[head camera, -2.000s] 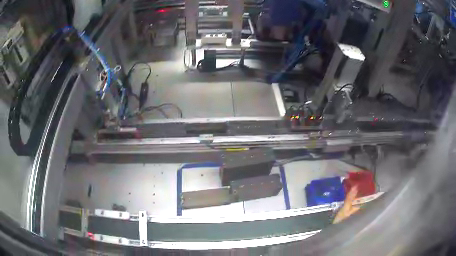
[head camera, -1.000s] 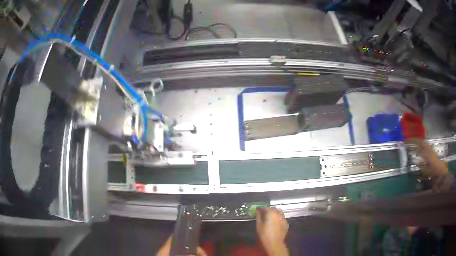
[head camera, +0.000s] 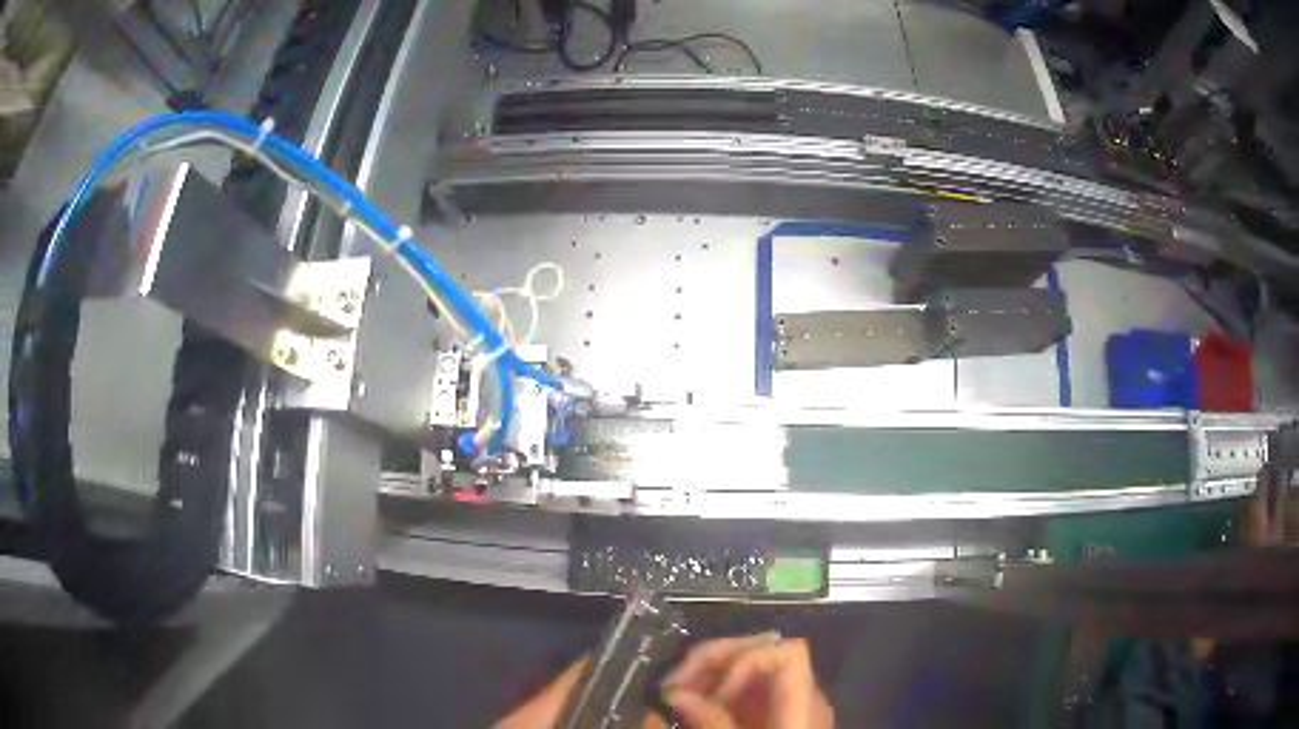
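Observation:
A dark grey-brown long narrow housing (head camera: 616, 667) is held tilted at the bottom centre. My left hand (head camera: 547, 701) is around its lower left side, mostly cut off by the bottom edge. My right hand (head camera: 748, 681) is at the housing's right side, its fingers bent and close together; whether a small part is between the fingertips cannot be seen. A black parts tray (head camera: 684, 558) with many shiny specks lies on the near rail just beyond the housing. A bright green block (head camera: 794, 575) is at the tray's right end.
A gantry head (head camera: 520, 413) with blue hoses (head camera: 342, 192) stands over the left end of the green belt (head camera: 940, 463). A silver plate-like piece (head camera: 698, 456) lies on the belt. Behind it are stacked housings (head camera: 983, 249), a blue bin (head camera: 1151, 370) and a red bin (head camera: 1222, 373).
The view has shifted left and down since the first frame. My right hand has moved from the green block to the housing, which now leans more. The other person's hand has left the red bin.

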